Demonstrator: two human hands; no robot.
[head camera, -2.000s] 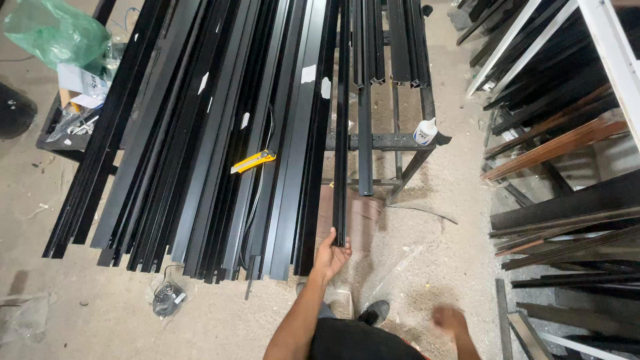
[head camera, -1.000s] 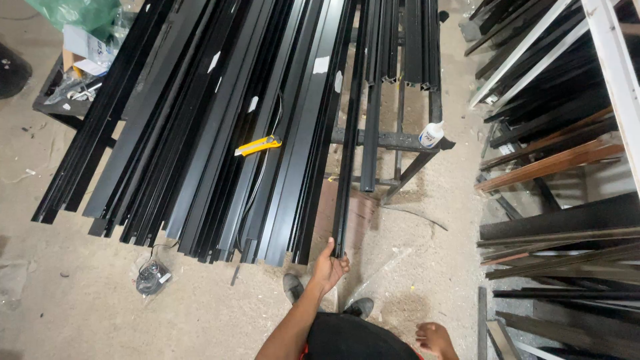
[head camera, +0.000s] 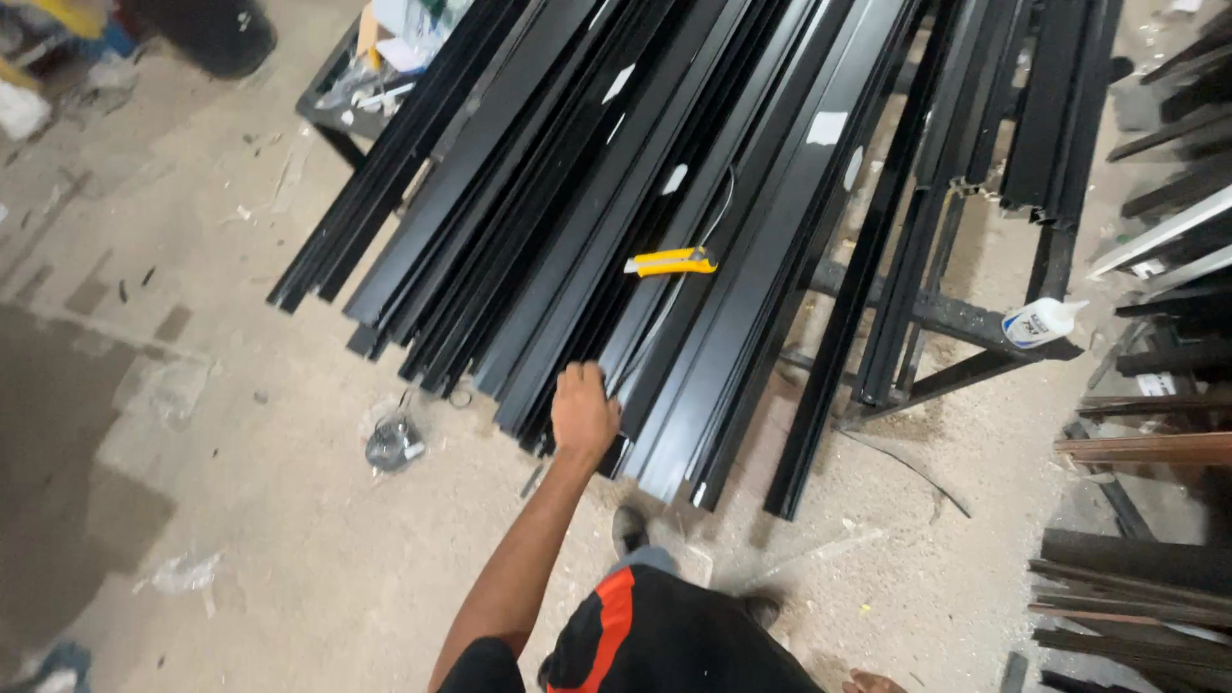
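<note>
My left hand (head camera: 584, 412) lies over the near ends of the black metal profiles (head camera: 539, 260), its fingers curled down on them; whether it grips one cannot be told. A grey cord (head camera: 664, 308) runs along the profiles to beside its fingers. Above the hand, a yellow utility knife (head camera: 674, 261) rests across the profiles. One black profile (head camera: 828, 385) sticks out at the right of the row, with neither hand on it. Only the fingers of my right hand (head camera: 871, 682) show at the bottom edge, low over the floor, and what they do is hidden.
A white glue bottle (head camera: 1041, 321) lies on the corner of the dark metal rack (head camera: 948, 313). More profiles and boards (head camera: 1136, 577) are stacked along the right side. A clear plastic bag (head camera: 393, 441) is on the floor. Cardboard and plastic scraps (head camera: 390, 58) sit at the upper left.
My left hand has let go of the end of the separate right-hand profile and moved left onto the row. My right hand has dropped mostly out of view. The view has shifted left.
</note>
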